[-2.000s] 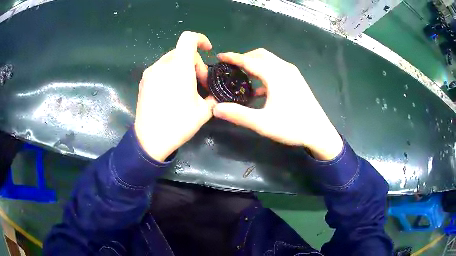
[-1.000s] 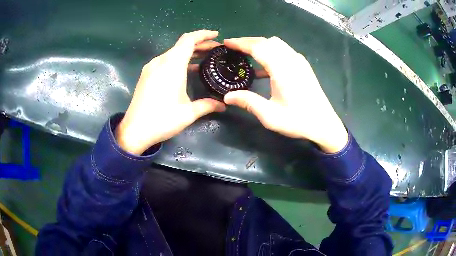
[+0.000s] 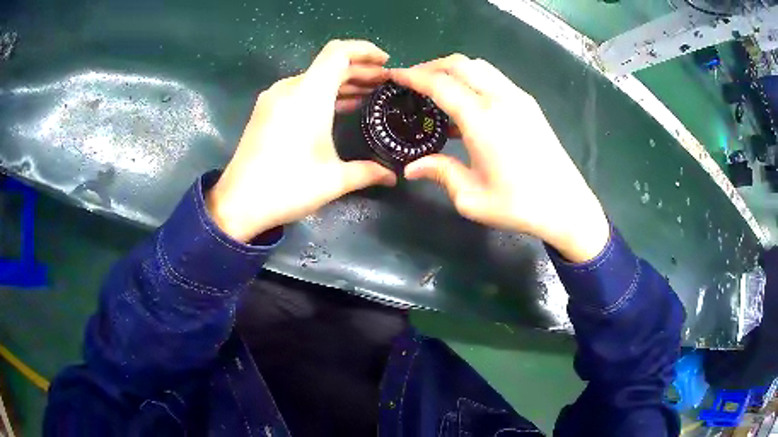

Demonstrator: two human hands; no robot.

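A round black unit [image 3: 404,124] is held between both hands above the dark-green bench surface. Its top face shows a ring of pale dots and a small yellow-green mark at the right. My left hand [image 3: 299,145] curves around its left side, fingers at the back and thumb at the front. My right hand [image 3: 503,145] curves around its right side, with fingers at the back edge and thumb at the front edge. Both hands are bare. The underside of the unit is hidden.
The shiny bench [image 3: 281,256] has a curved near edge. A pale rail [image 3: 648,94] runs along the far right, with dark items [image 3: 740,128] beyond it. A blue stool [image 3: 21,230] stands at left. Blue stools and a dark shape are at lower right.
The unit has turned from its tilted pose, so its dotted ring face now shows more fully. Both hands have closed around its sides. The view has shifted somewhat.
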